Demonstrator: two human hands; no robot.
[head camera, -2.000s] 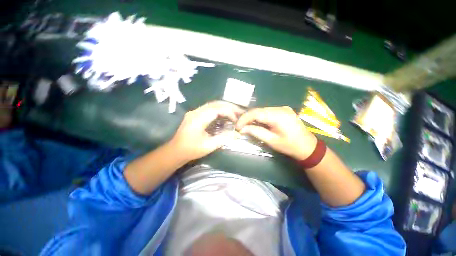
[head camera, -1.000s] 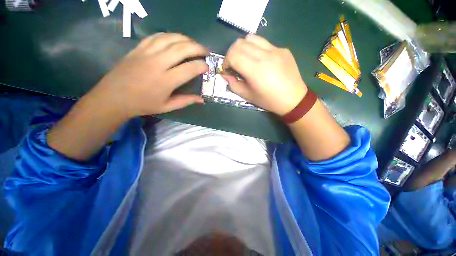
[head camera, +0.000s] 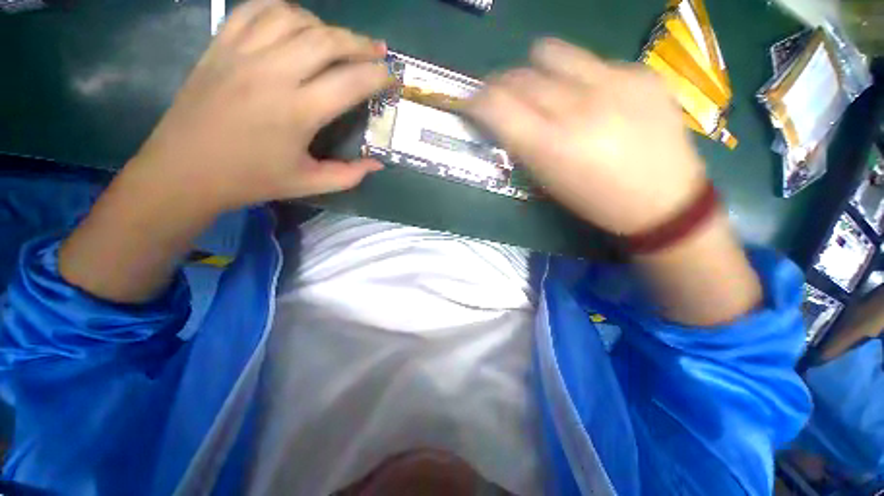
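An open phone body (head camera: 441, 136), silvery with a bright middle, lies on the dark green mat in front of me. An orange-yellow flex cable (head camera: 431, 97) runs along its upper part. My left hand (head camera: 267, 111) holds the phone body's left end between thumb and fingers. My right hand (head camera: 601, 140) is over its right end, blurred; its fingertips are at the flex cable's right part and cover the upper right corner. I cannot tell whether the right hand grips anything.
A fanned pile of orange flex cables (head camera: 690, 73) lies at the upper right, with a clear plastic bag (head camera: 809, 102) beyond it. A rack of phones (head camera: 843, 254) is at the right edge, near another person's arm (head camera: 858, 325). A white strip (head camera: 218, 14) shows at the top.
The view has shifted, so the white sticker sheet is almost out of the top. My right hand has moved right, uncovering more of the phone body and flex cable. My left hand stays at the left end.
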